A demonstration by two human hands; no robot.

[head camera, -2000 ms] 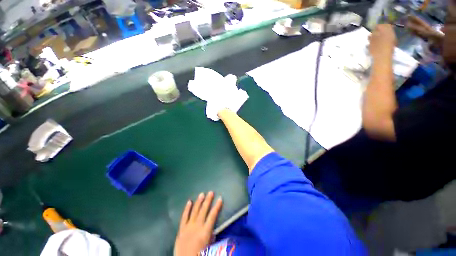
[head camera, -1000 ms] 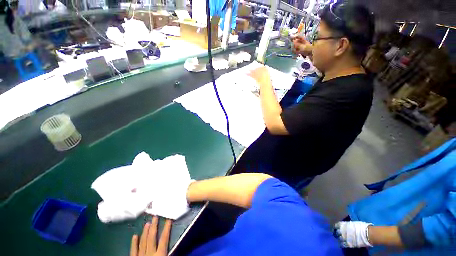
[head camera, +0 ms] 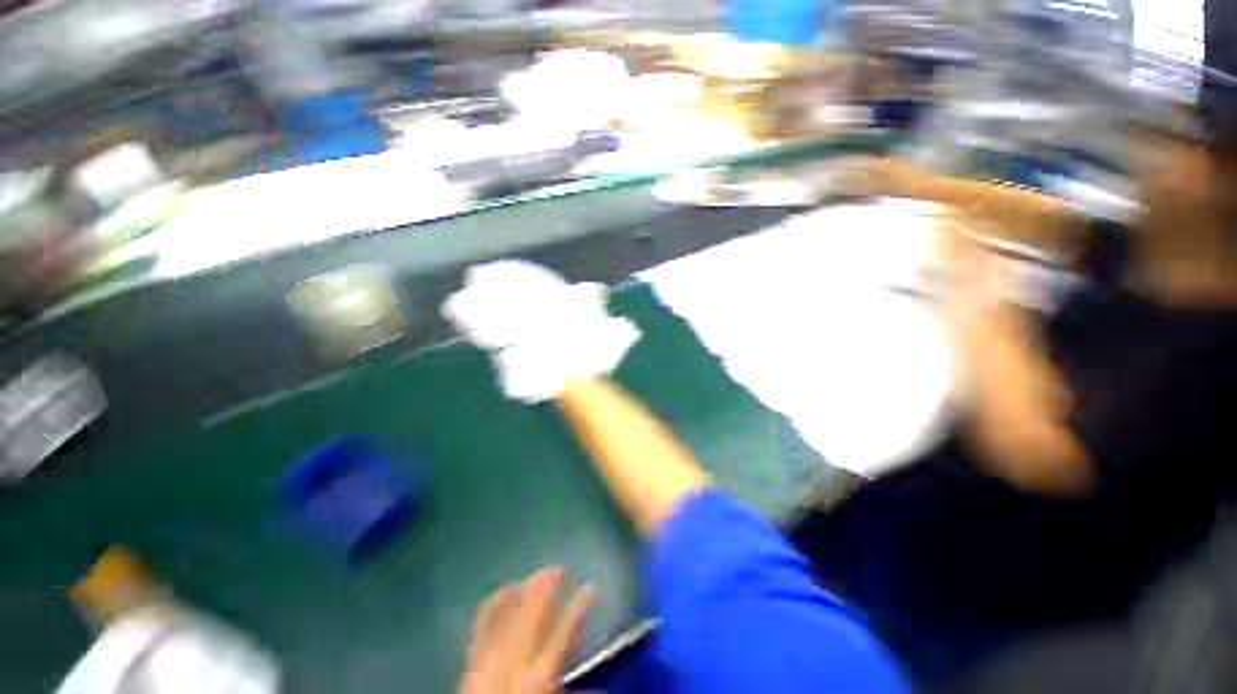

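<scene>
The picture is blurred. My right hand is stretched out to the belt edge with a bunched white cloth. The white glove and cloth blend, so the fingers cannot be told apart. My left hand is bare, low in the middle at the bench's front edge. Its fingers are apart and it holds nothing; its lower part is cut off by the bottom edge. An off-white blower wheel stands on the dark belt, left of the cloth.
A blue parts bin sits on the green bench. An orange screwdriver and another white cloth lie lower left. A white plastic part is at the left rim. A neighbour's arm is over a white sheet on the right.
The view has swung back left from the neighbour. My right hand and the cloth have moved from near the bench's front edge out to the belt edge. My left hand still rests low at the bench edge.
</scene>
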